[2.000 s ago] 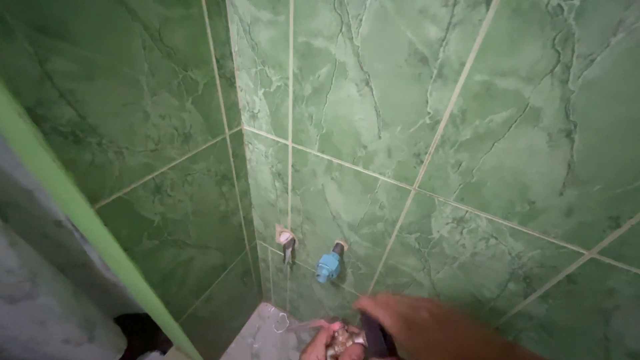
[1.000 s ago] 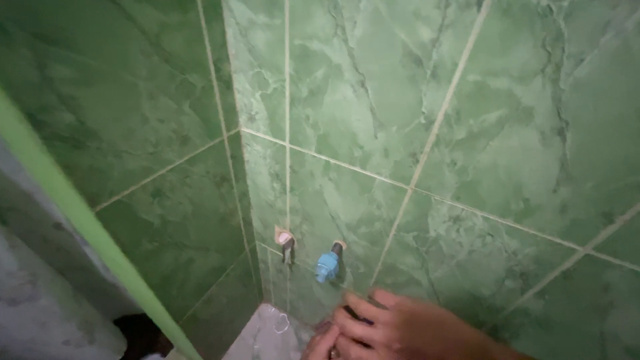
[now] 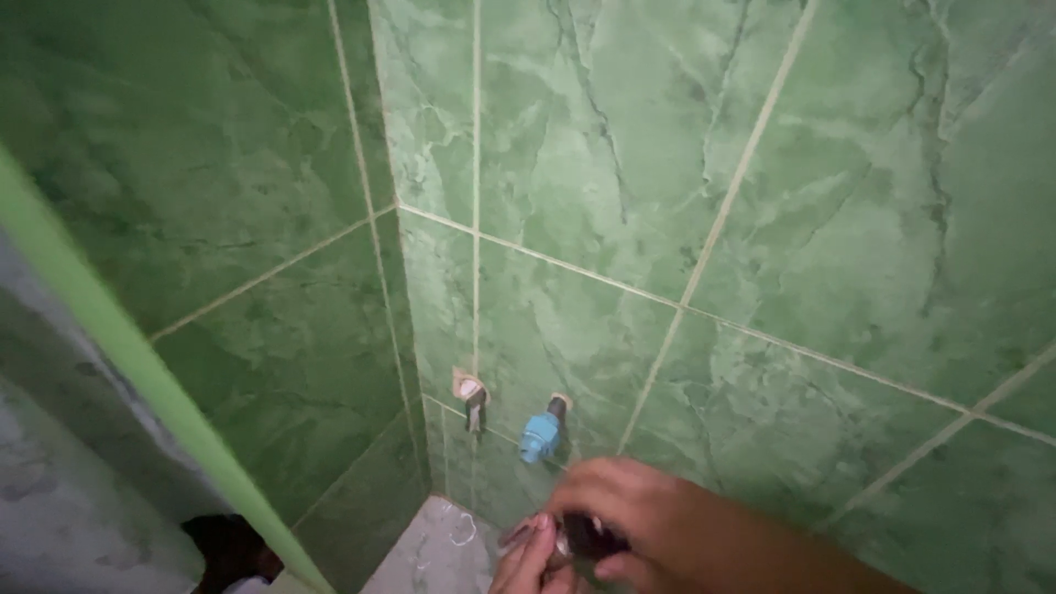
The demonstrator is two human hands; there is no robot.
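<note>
At the bottom centre, my left hand (image 3: 536,565) has its fingers around a small pinkish or metallic thing that is blurred and partly hidden. Close against it on the right, my right hand (image 3: 631,503) is curled around a dark object (image 3: 586,536), whose kind I cannot tell. Above both hands, a light blue plastic pipe fitting (image 3: 539,437) sticks out of the tiled wall on a dark pipe stub (image 3: 558,406). To its left, a whitish wall outlet (image 3: 469,388) has a dark and pale strip (image 3: 474,411) hanging from it.
Green marbled wall tiles (image 3: 577,198) with pale grout meet in a corner left of the fittings. A light green edge strip (image 3: 157,379) runs diagonally at the left. Below lies a pale floor surface (image 3: 421,544) with a thin white loop (image 3: 464,528) on it.
One second ago my hands were close together with the dark object out of sight; now it shows between them. It also showed two seconds ago. The wall fittings have not moved.
</note>
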